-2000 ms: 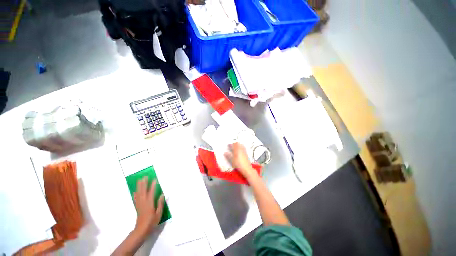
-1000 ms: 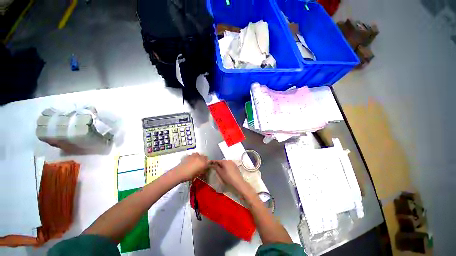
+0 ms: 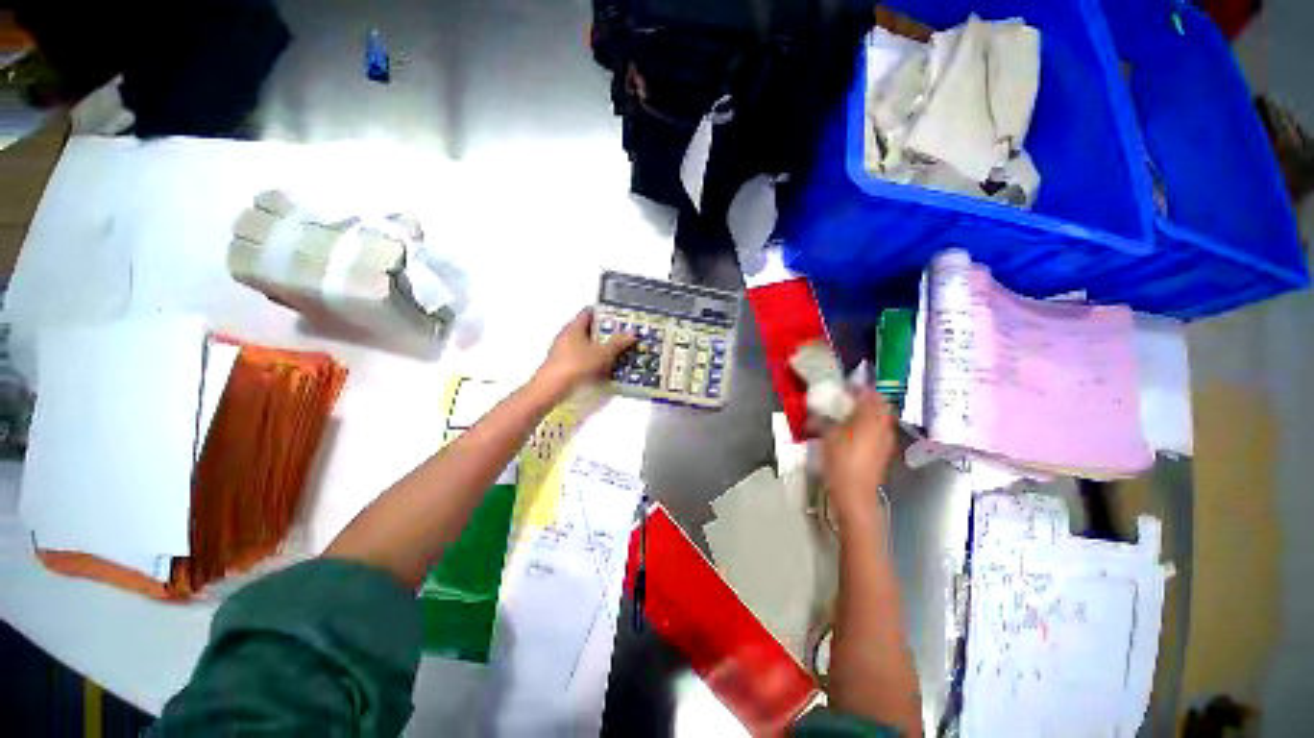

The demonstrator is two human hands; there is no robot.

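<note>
My left hand point(image 3: 584, 353) grips the left edge of the beige-grey calculator point(image 3: 670, 342), with fingers over its keys. My right hand point(image 3: 857, 440) holds a small crumpled cream-white piece point(image 3: 821, 387) above a red card point(image 3: 785, 329). What the piece is, I cannot tell. My right forearm partly hides the tape rolls. A cream cut piece point(image 3: 771, 555) lies beside a longer red strip point(image 3: 721, 627). A dark pen point(image 3: 640, 570) lies at the strip's left end. A green card point(image 3: 468, 584) lies partly under my left arm.
Orange cut pieces point(image 3: 267, 454) and a wrapped grey-white bundle point(image 3: 339, 267) stand at left. Blue bins point(image 3: 994, 238) and a black bag point(image 3: 721, 101) are at the back. Pink and white pads point(image 3: 1045, 375) and paper forms point(image 3: 1059, 620) lie at right.
My hands have separated. The left took hold of the calculator, which now sits further right of the yellow sheet. The right moved forward with the small piece. The view has shifted left.
</note>
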